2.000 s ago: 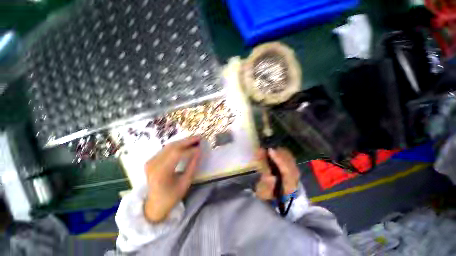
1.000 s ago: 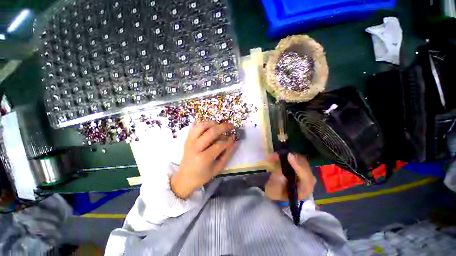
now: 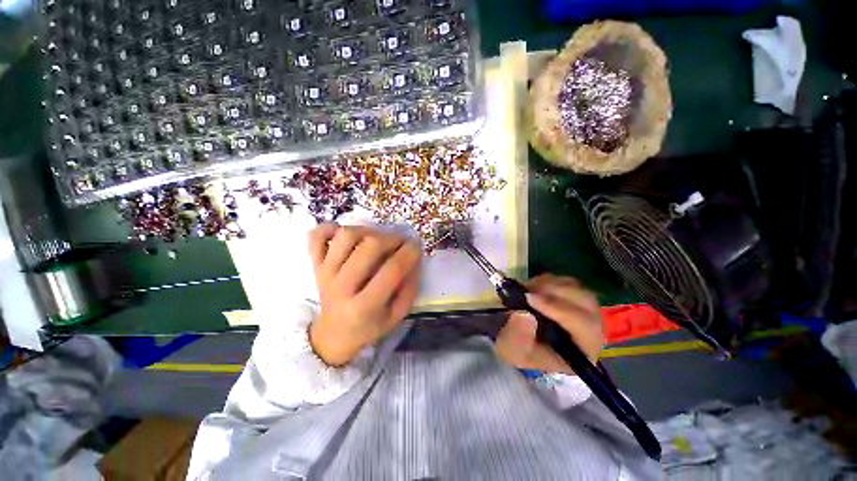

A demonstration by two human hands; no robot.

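Observation:
My right hand (image 3: 554, 324) holds the black soldering iron (image 3: 564, 348); its silver barrel points up-left to a small dark grey block (image 3: 451, 235) on the white work sheet (image 3: 470, 277). My left hand (image 3: 366, 287) rests with bent fingers on the sheet, left of the block; whether it holds solder wire cannot be told. Gold-coloured small components (image 3: 413, 183) lie in a loose pile behind the block. Purple-red small components (image 3: 179, 211) lie further left. The clear blister tray (image 3: 235, 85) with rows of small dark units stands behind the piles.
A tan bowl (image 3: 648, 103) with silver shavings stands at back right. A black fan with a spiral grille (image 3: 653, 254) is right of the iron. A solder spool (image 3: 68, 291) is at far left. A crumpled white wipe (image 3: 778, 64) and a blue bin edge (image 3: 648, 7) lie behind.
The iron has swung from upright beside the bowl to the grey block, its tip now there. My left hand has moved off the block to the left. The view has shifted.

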